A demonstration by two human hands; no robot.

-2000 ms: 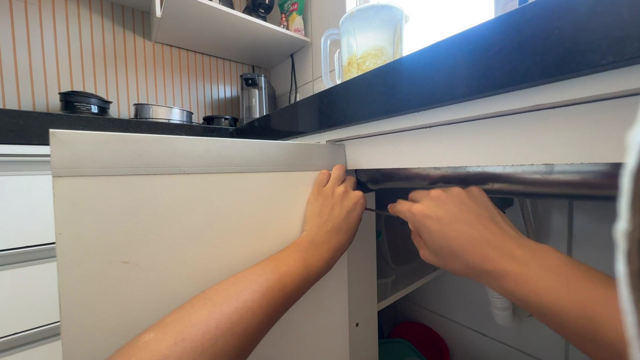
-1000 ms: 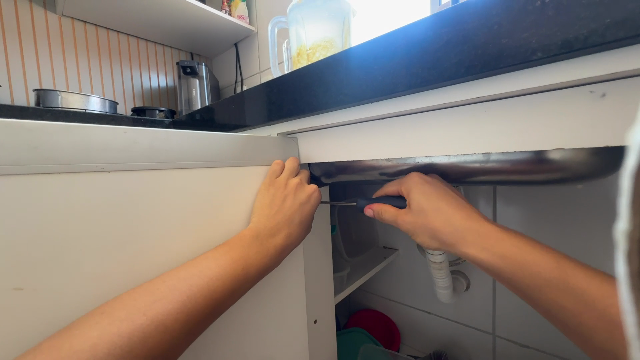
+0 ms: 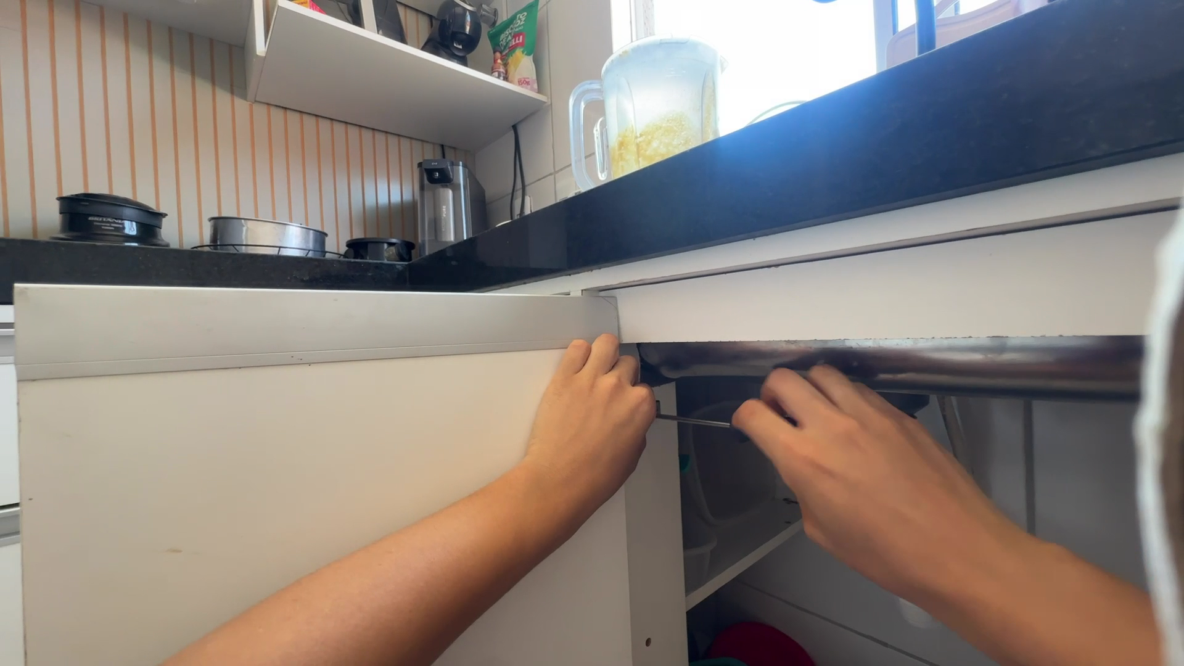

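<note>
A white cabinet door [image 3: 305,481] with a metal edge strip stands open on the left. My left hand [image 3: 592,412] grips its upper inner edge, thumb hidden behind it. My right hand [image 3: 832,444] is closed around the handle of a screwdriver, whose thin shaft [image 3: 696,421] points left toward the cabinet's side panel [image 3: 653,555], close to my left fingers. The tip and whatever it touches are hidden by the left hand. Just above the right hand runs the dark metal underside of a sink basin [image 3: 971,363].
A black stone countertop [image 3: 832,139] overhangs the cabinet and holds a blender jug [image 3: 661,111]. Inside the cabinet are a shelf [image 3: 745,560] and a red round item [image 3: 758,645]. Round pans [image 3: 268,236] stand on the far counter, below a white wall shelf [image 3: 398,79].
The right hand has turned on the screwdriver, covering the dark handle that showed one second ago. My left hand has stayed at the door's edge. The view has shifted.
</note>
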